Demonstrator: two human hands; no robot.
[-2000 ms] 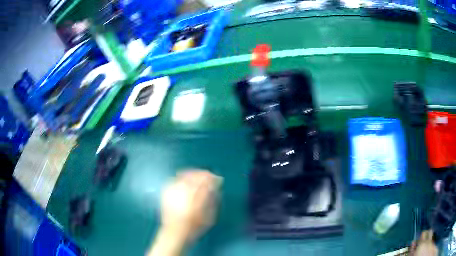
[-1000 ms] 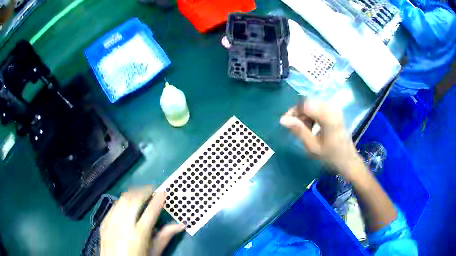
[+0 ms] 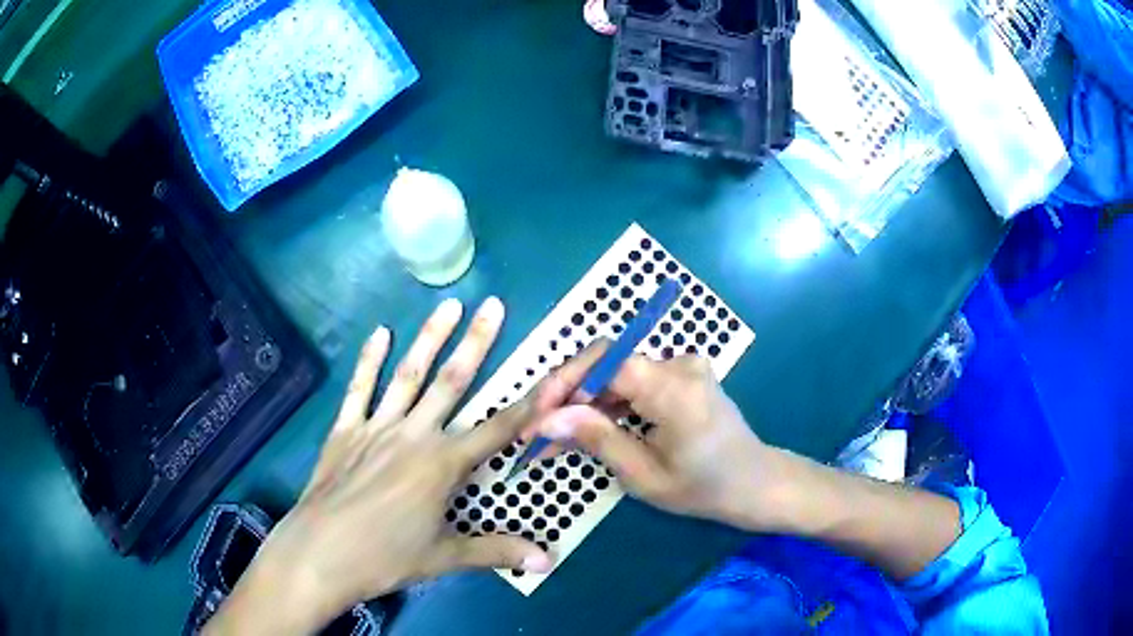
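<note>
A cream adhesive dot sheet (image 3: 714,311) with rows of black dots lies slanted on the green bench. My left hand (image 3: 391,460) lies spread, its thumb and index finger on the sheet's lower left part, the other fingers on the bench. My right hand (image 3: 671,435) holds dark blue tweezers (image 3: 636,333) like a pen, with the tip down at the dots between my left thumb and index finger. Whether the tip grips a dot cannot be told.
A black press fixture (image 3: 186,385) is at left, with a black housing (image 3: 230,547) below it. A blue parts bin (image 3: 395,77) and glue bottle (image 3: 429,230) stand beyond. Black housings (image 3: 702,81), bagged dot sheets (image 3: 870,137) and white wrap (image 3: 982,112) lie at upper right. A blue crate (image 3: 994,410) is right.
My right hand has come left over the sheet and now shows tweezers. My left hand has moved up and spread over the sheet's edge. The sheet sits slightly further right in the view.
</note>
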